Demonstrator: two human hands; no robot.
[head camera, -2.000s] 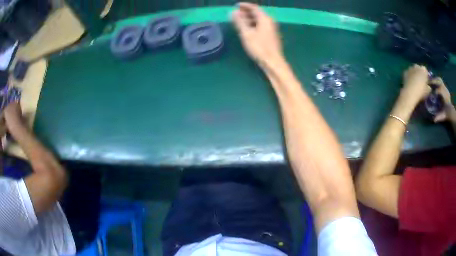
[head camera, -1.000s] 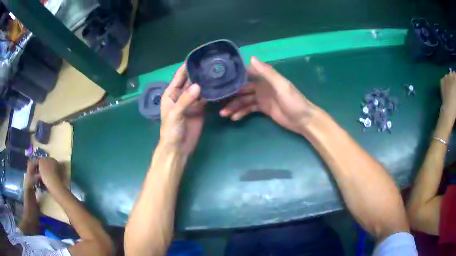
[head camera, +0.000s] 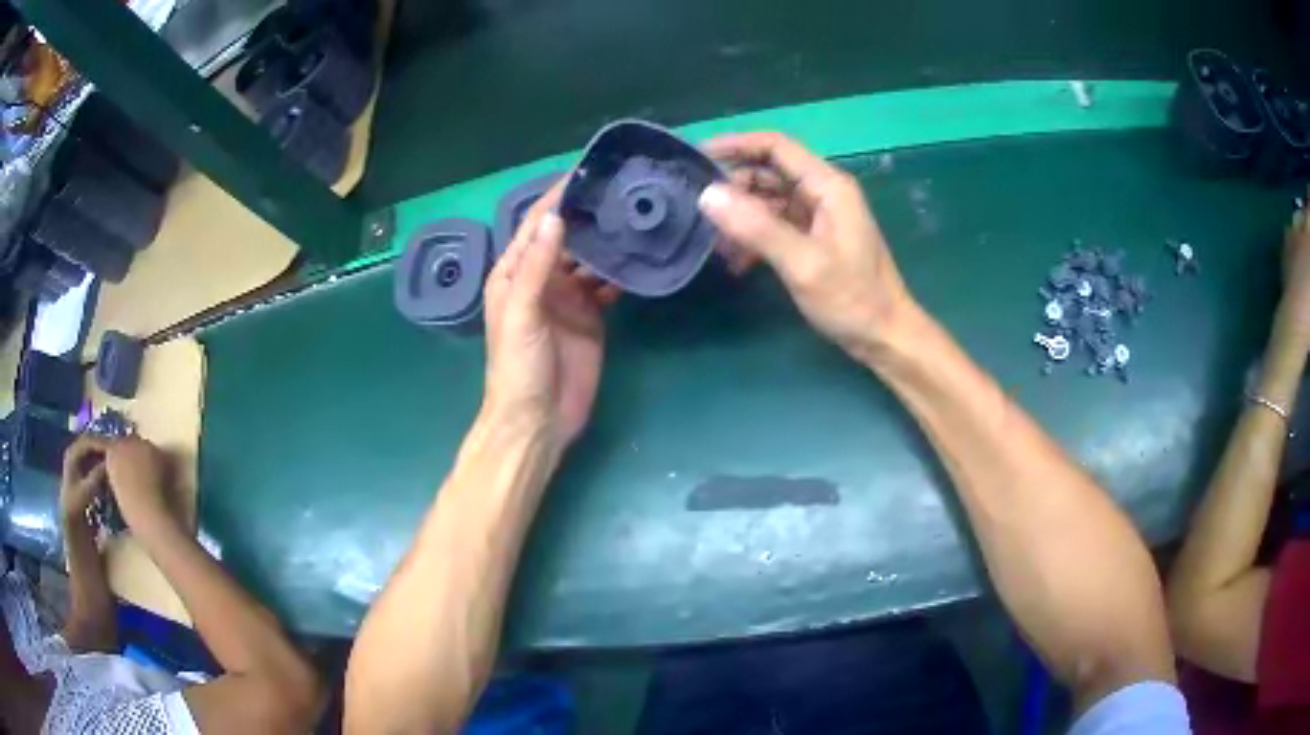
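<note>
A dark grey plastic housing (head camera: 642, 208) is held up above the green tabletop, its open side with the raised round hub facing me. My left hand (head camera: 543, 316) grips its left and lower-left wall. My right hand (head camera: 812, 237) holds its right wall, with the thumb at the rim and some fingers behind it. Another grey housing (head camera: 443, 273) lies on the table to the left, and one more shows partly behind my left hand. A loose pile of small dark parts with silvery heads (head camera: 1095, 305) lies to the right, and a single small part (head camera: 1182, 256) lies apart.
A bright green strip (head camera: 977, 119) runs along the table's far side. A green post (head camera: 201, 129) stands at the upper left beside a tan board (head camera: 237, 280) with dark housings. People's arms are at both sides. More housings (head camera: 1221, 108) stand at far right.
Two seconds ago my right hand reached over the strip and three housings lay on the table. Since one second ago, the held housing has tilted and my right hand has closed onto its right side.
</note>
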